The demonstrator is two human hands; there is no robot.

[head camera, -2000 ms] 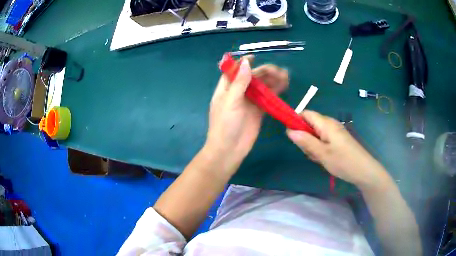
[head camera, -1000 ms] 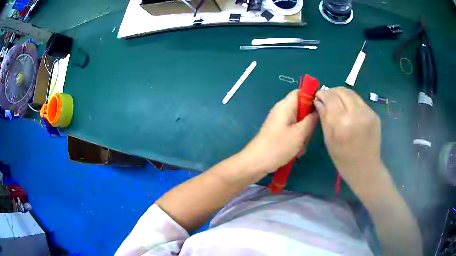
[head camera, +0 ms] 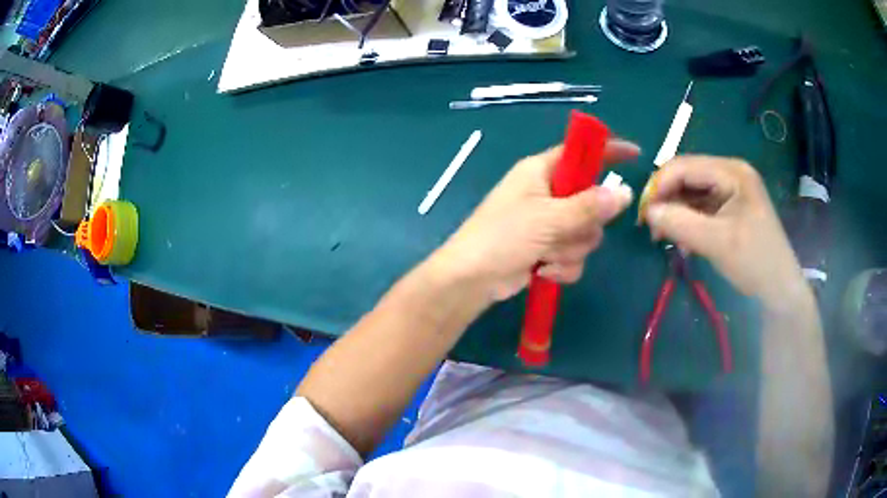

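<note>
My left hand [head camera: 540, 229] is closed around a red lead wire bundle [head camera: 538, 321], held upright over the green mat near the bench's front edge. A yellow band circles its lower end. A small white piece shows at my left thumb and fingertips. My right hand [head camera: 715, 214] is to the right of the bundle, apart from it, with thumb and forefinger pinched on a thin yellow rubber band [head camera: 645, 199]. Side cutters with red handles [head camera: 687, 311] lie on the mat below my right hand.
A thin white stick [head camera: 450, 173] lies left of my hands. Tweezers [head camera: 525, 90] lie behind. A white-handled tool [head camera: 675, 134] and a thick black cylinder [head camera: 813, 136] are at right. A tape roll [head camera: 115, 233] and fan [head camera: 34, 170] stand far left.
The bundle was first held in both hands, then in my left. My right hand has moved right, off the bundle, with a rubber band. The red-handled side cutters now show fully.
</note>
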